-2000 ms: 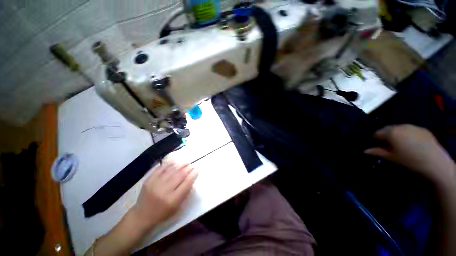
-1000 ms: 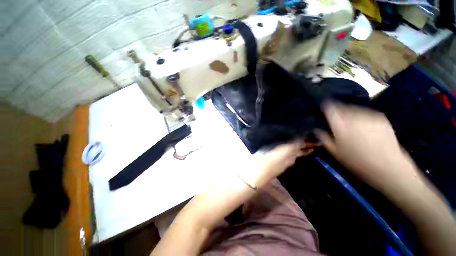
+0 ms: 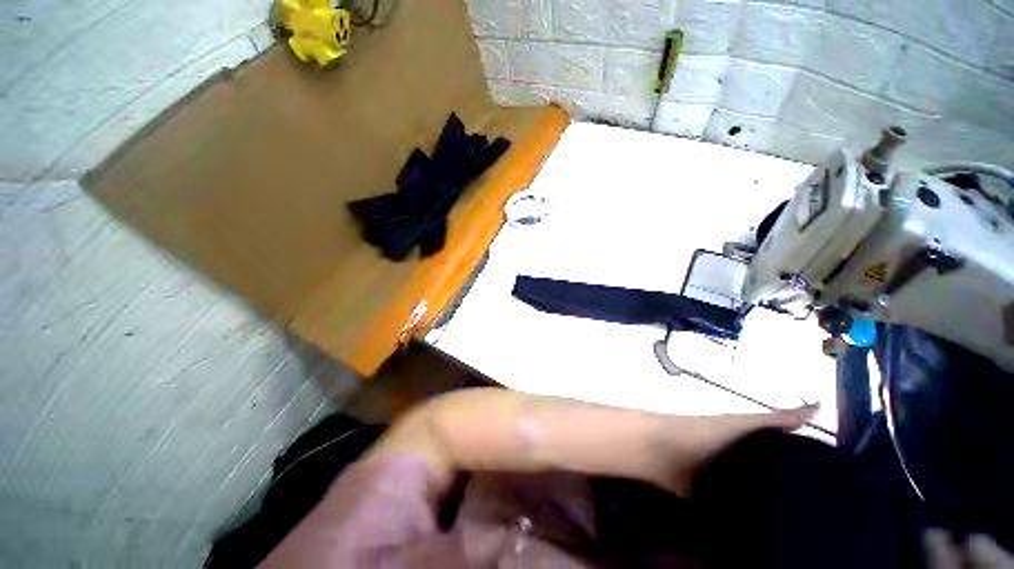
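Note:
A black band strip (image 3: 623, 303) lies on the white machine table, its right end at the presser foot and needle plate (image 3: 715, 278). The large black garment (image 3: 801, 489) fills the lower right, with a shiny part beside the machine. My left hand (image 3: 723, 439) reaches right along the table's front edge, at the garment; its fingers are partly hidden by the black cloth, so its grip is unclear. My right hand (image 3: 965, 552) is cut off by the bottom edge at the far right and blurred, over the garment.
The off-white sewing machine head (image 3: 890, 233) stands at right, a blue part (image 3: 861, 331) beside it. A white ring (image 3: 527, 208) lies near the table's orange edge (image 3: 445, 267). A black strip bundle (image 3: 428, 189) lies on cardboard (image 3: 256, 178). A white brick wall stands behind.
The view has swung left, bringing the cardboard and bundle into sight. The garment now hangs lower and nearer my lap, with both hands at it. The strip still lies at the presser foot.

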